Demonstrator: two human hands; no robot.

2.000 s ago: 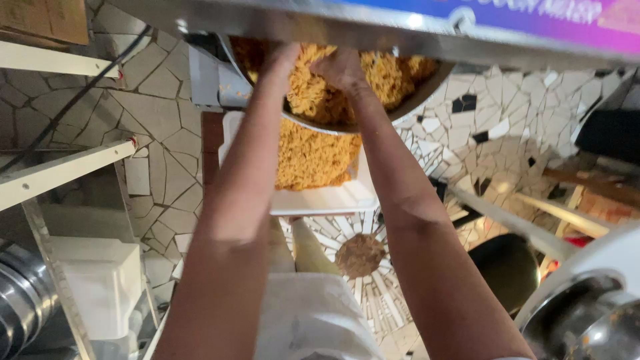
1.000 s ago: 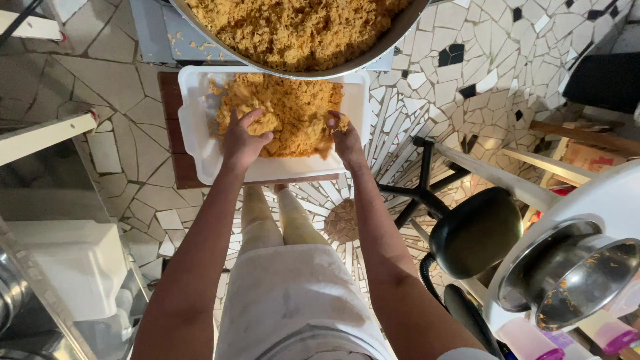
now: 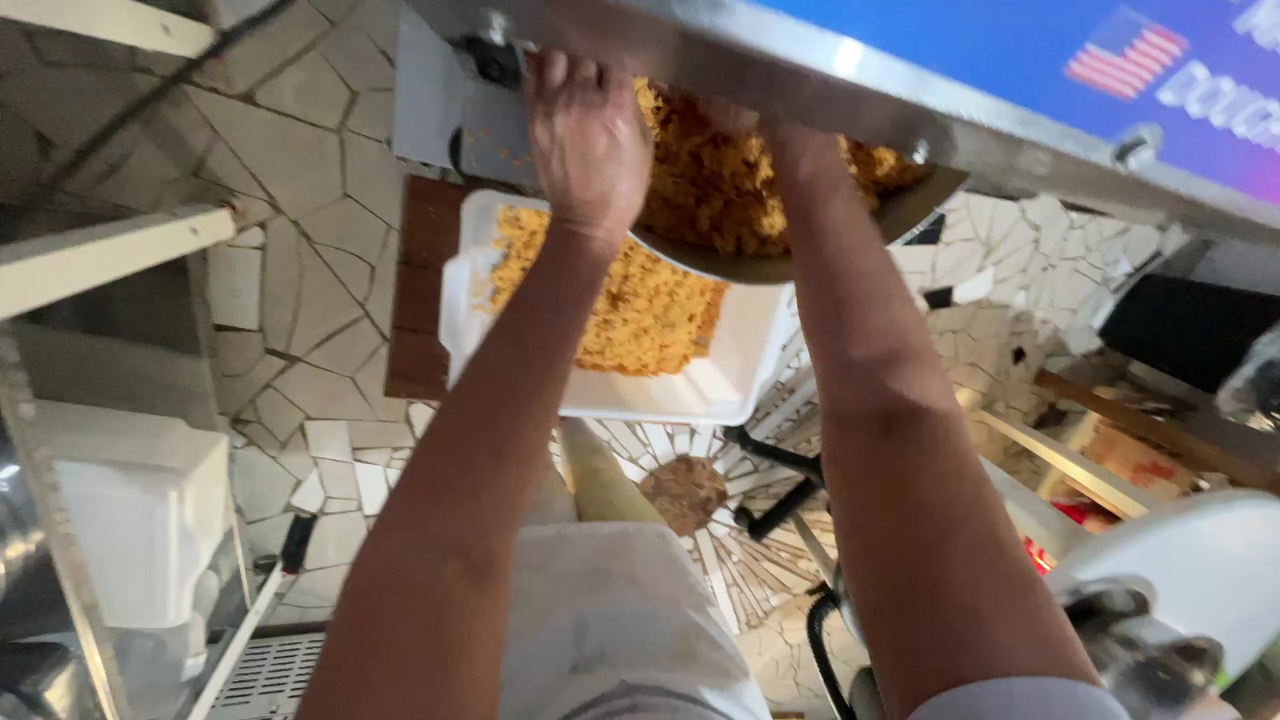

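Note:
A large round metal bowl [image 3: 935,205] holds an orange, crumbly food mass [image 3: 715,190], partly hidden under the machine's metal edge. My left hand [image 3: 590,140] is at the bowl's left rim, its fingertips hidden by that edge. My right hand [image 3: 745,115] reaches into the bowl at the food; it is mostly hidden and blurred, so its grip does not show. Below the bowl, a white plastic tub [image 3: 735,390] contains a layer of the same orange food.
The machine's metal edge [image 3: 880,110] crosses above the bowl. A reddish-brown board [image 3: 420,300] lies under the tub. A black chair base [image 3: 780,490] is at right, near a white round surface [image 3: 1180,580]. A white container [image 3: 130,510] stands at left.
Both hands have moved from the food in the white tub up to the metal bowl. The view has shifted, and the machine's edge now covers part of the bowl.

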